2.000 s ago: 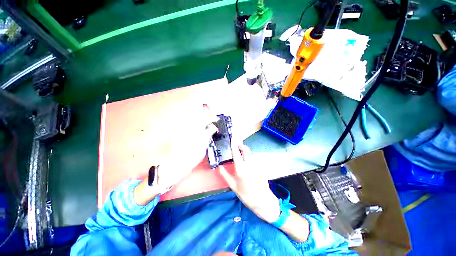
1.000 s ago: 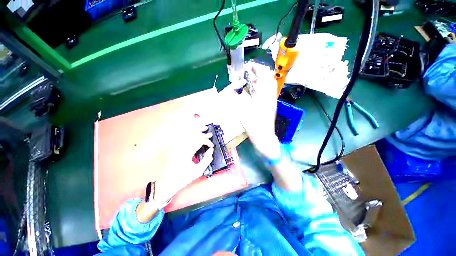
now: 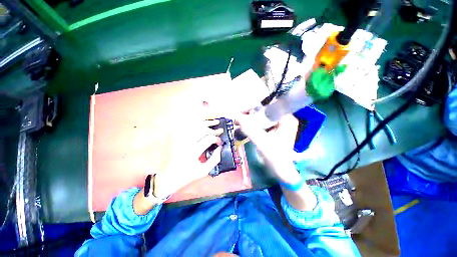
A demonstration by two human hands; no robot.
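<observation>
A black housing part (image 3: 228, 150) lies near the right edge of the salmon-pink mat (image 3: 115, 150). My left hand (image 3: 193, 150) is closed around its left side with fingertips on it. My right hand (image 3: 275, 138) holds a clear dispensing syringe (image 3: 290, 104) with a green cap (image 3: 323, 83). The syringe is tilted, its lower end near the upper right of the housing. Its tip is too washed out to see clearly. Both hands are overexposed.
An orange electric screwdriver (image 3: 331, 52) hangs behind the syringe. A blue tray (image 3: 309, 128), white paper (image 3: 368, 60) and blue-handled pliers (image 3: 382, 129) are at right. A labelled black housing (image 3: 272, 17) stands at the back. A cardboard box (image 3: 376, 201) and another person's sleeve (image 3: 431, 155) are beyond the bench edge.
My right hand has left the housing, reached up to the hanging syringe and brought it down tilted to the housing. My left hand still holds the housing, which is turned slightly.
</observation>
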